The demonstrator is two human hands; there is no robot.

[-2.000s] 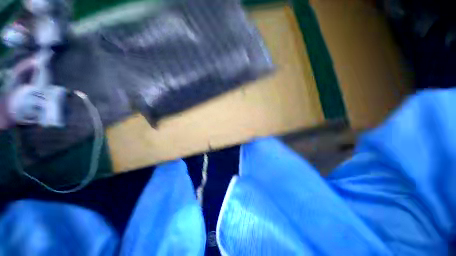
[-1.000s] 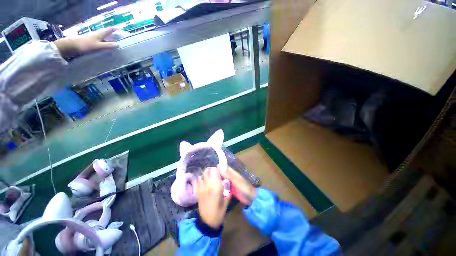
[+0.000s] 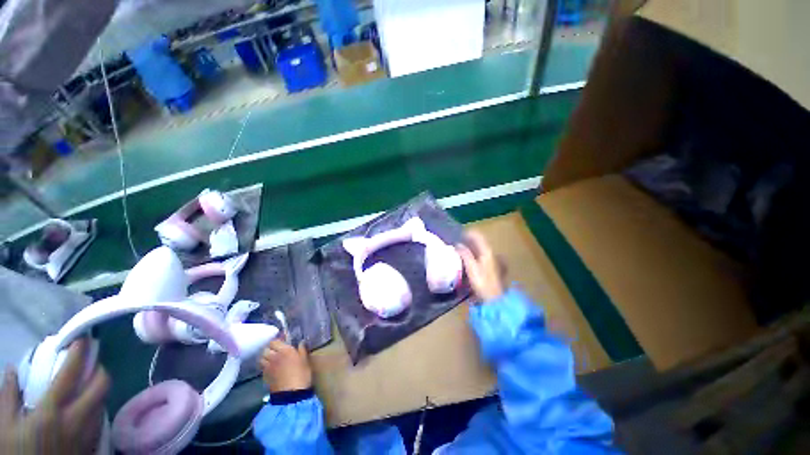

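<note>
Pale pink and white cat-ear headphones [image 3: 385,290] lie on a dark grey bag [image 3: 355,331] in front of me, ears towards the back. My right hand [image 3: 482,268] has its fingers on the outer side of the right ear cup; the fingertips are partly hidden. My left hand [image 3: 286,365] is low, left of the bag, with its fingers at the end of a thin white cable [image 3: 281,320]. The tip of the cable shows above the fingers. The bag lies partly on a tan cardboard sheet [image 3: 400,387].
Several cat-ear headphones [image 3: 166,325] lie on grey bags at the left. Another person's hand [image 3: 67,400] holds large headphones [image 3: 160,413] at the lower left. A deep open carton [image 3: 653,267] with dark bags inside stands at the right. A white rail [image 3: 355,142] runs behind.
The headphones now lie spread on the bag, and my hands have come apart. My left hand has moved left to the cable; my right hand is at the right ear cup. The view has tilted down.
</note>
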